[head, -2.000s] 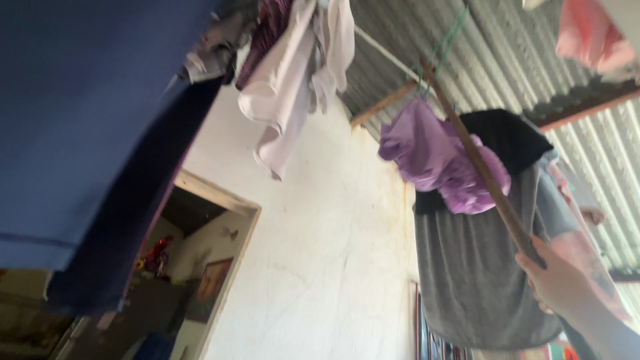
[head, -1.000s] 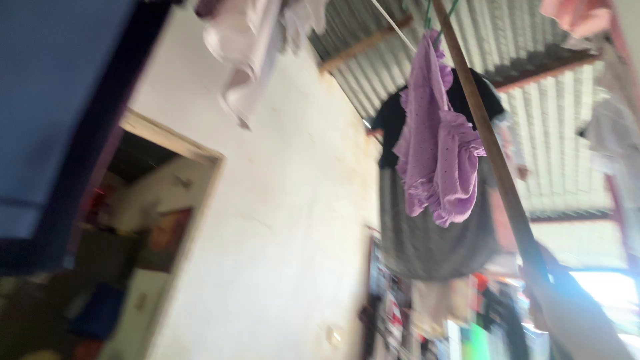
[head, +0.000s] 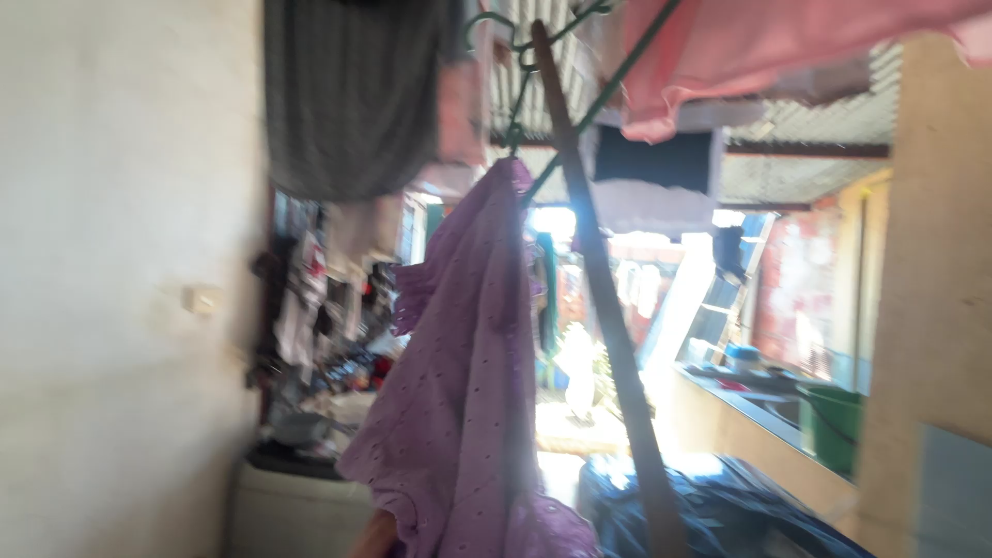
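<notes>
A purple eyelet garment with ruffled edges point(head: 465, 372) hangs from a dark green hanger point(head: 514, 116) in the middle of the view. The hanger's hook is up by the top of a long wooden stick point(head: 601, 271), which leans just right of the garment and runs out at the bottom edge. A small part of my left hand point(head: 376, 535) shows at the garment's lower left edge; the cloth hides its fingers, so its grip cannot be told. My right hand is out of view, as is the stick's lower end.
A grey garment point(head: 349, 101) and pink cloth point(head: 744, 54) hang overhead. A pale wall point(head: 124, 271) stands at left. At right are a counter point(head: 756, 418) with a green bucket point(head: 833, 426) and a wall edge point(head: 922, 271). Dark blue plastic-like material point(head: 697, 496) lies below.
The purple garment and hanger now appear lower and larger, beside the stick. My right hand, on the stick in earlier frames, has left the view; part of my left hand has appeared. The view has turned right.
</notes>
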